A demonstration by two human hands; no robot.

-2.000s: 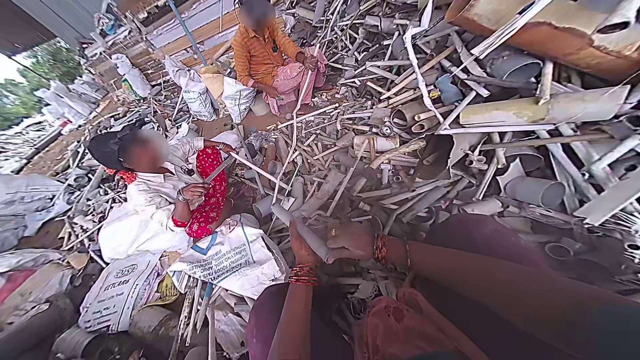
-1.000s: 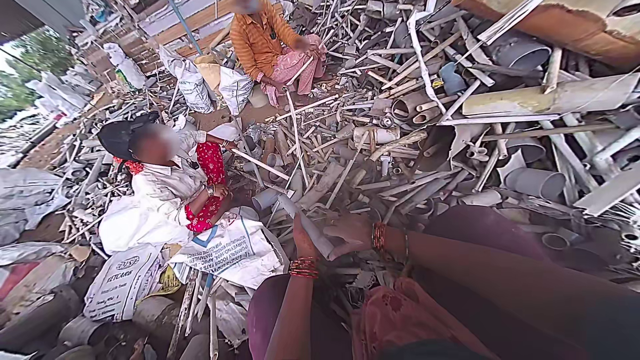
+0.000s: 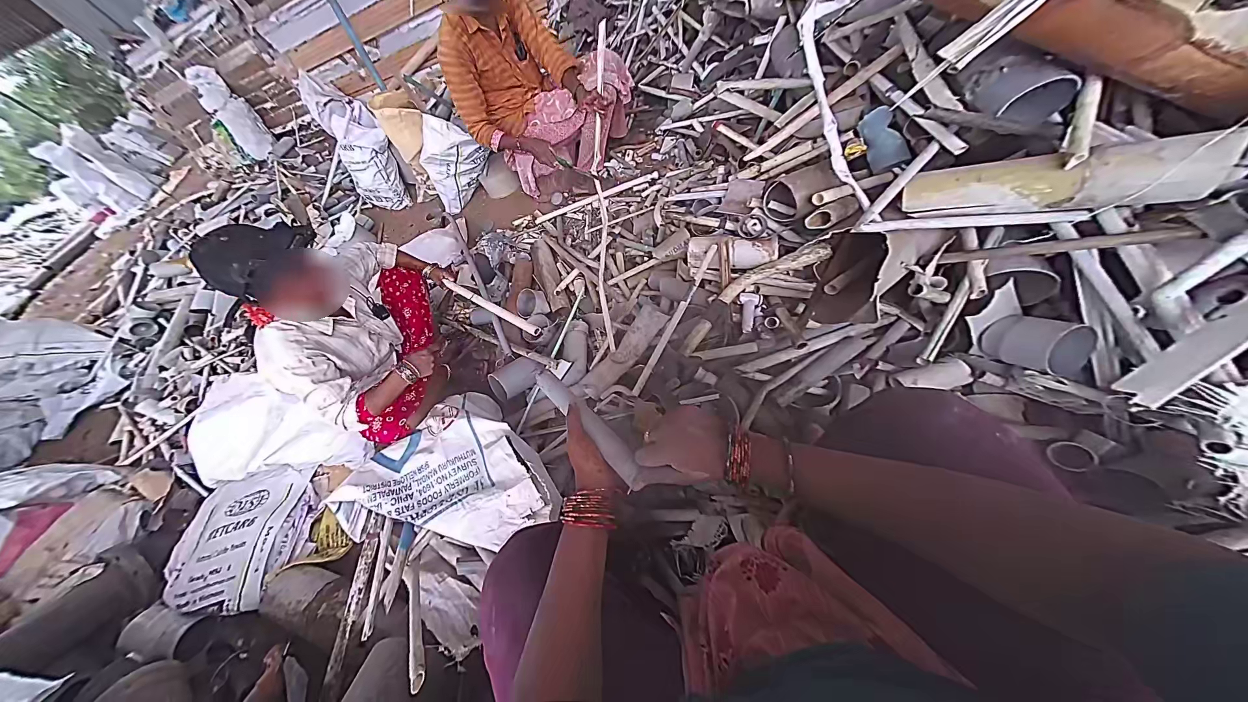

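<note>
A grey plastic pipe piece (image 3: pixel 606 441) lies slanted between my hands, its far end pointing up and left. My left hand (image 3: pixel 589 454) is closed around its near part, palm against its left side. On the right, my right hand (image 3: pixel 682 444) touches the pipe's lower end with bent fingers; whether it also holds a small tool is too blurred to tell. Beyond the pipe's far end lies a short, wide grey pipe piece (image 3: pixel 514 378). A printed white woven sack (image 3: pixel 468 483) spreads to the left of my left hand.
A person in a white shirt (image 3: pixel 317 366) sits at left, holding a pale pipe (image 3: pixel 492 308). Another person in an orange shirt (image 3: pixel 492 73) sits farther back with a long strip. Scrap pipes (image 3: pixel 634 351) cover the ground ahead. A large brown pipe (image 3: pixel 1121 44) lies upper right.
The person in white no longer holds the pale pipe raised as two seconds ago; it now points down and right. My hands stay around the same grey pipe.
</note>
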